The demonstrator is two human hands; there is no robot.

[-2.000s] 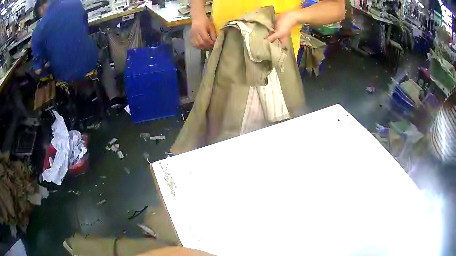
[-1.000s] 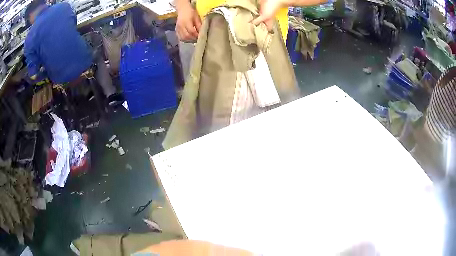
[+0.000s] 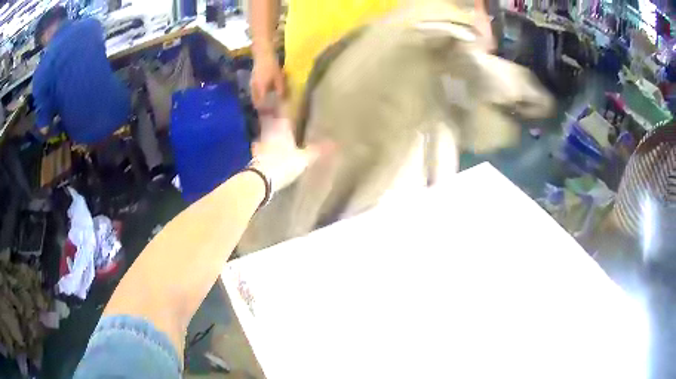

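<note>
A khaki garment (image 3: 385,96) with pale inner parts is blurred and hangs in front of a person in a yellow top beyond the table. My left hand (image 3: 285,152), with a dark band at the wrist, reaches out past the table's far left corner. Its fingers are spread and blurred, with the fingertips at or just in front of the garment's left side; contact cannot be made out. My right hand is not in view. The white table (image 3: 445,274) lies below, its surface overexposed.
A blue bin (image 3: 210,137) stands on the dark floor behind my forearm. A person in blue (image 3: 81,78) sits at the far left. A white cloth (image 3: 80,248) lies over a red container. Khaki bundles (image 3: 22,314) lie at lower left. A round wire guard (image 3: 652,181) is at the right edge.
My left arm has stretched forward from the bottom edge towards the garment. The garment has swung up and right, spreading out in a blur. The other person's one hand has lowered.
</note>
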